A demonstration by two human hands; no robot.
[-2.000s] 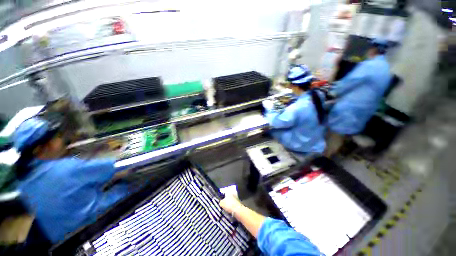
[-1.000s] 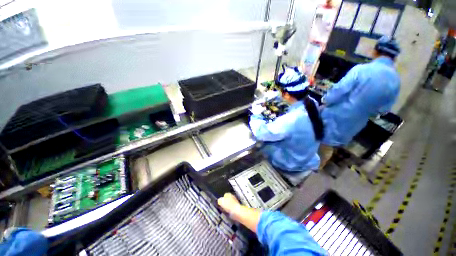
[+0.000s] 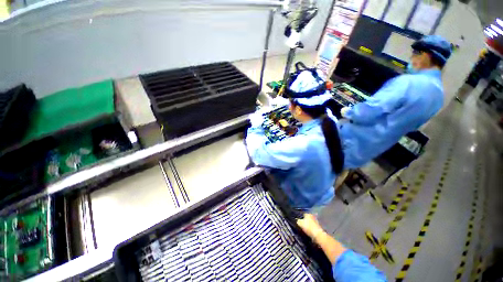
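A black tote (image 3: 126, 259) filled with parallel rows of silvery strip parts (image 3: 220, 242) is in front of me at the bottom, its far edge beside the conveyor. My right hand (image 3: 310, 224) is closed on the tote's right rim. The fingertips on the rim are small and partly hidden. My left hand is out of the picture. Small grey parts lie in the tote's left corner.
A conveyor rail (image 3: 138, 157) runs diagonally behind the tote. A green circuit board (image 3: 25, 237) lies at lower left. Slotted black trays (image 3: 204, 104) and a green-topped shelf (image 3: 71, 110) stand behind. Two people in blue smocks (image 3: 303, 165) work at right, near yellow-black floor tape (image 3: 427, 231).
The view has moved right along the line with the held tote. The tote is now closer to the seated person. The second tote and the metal plate fixture have left view.
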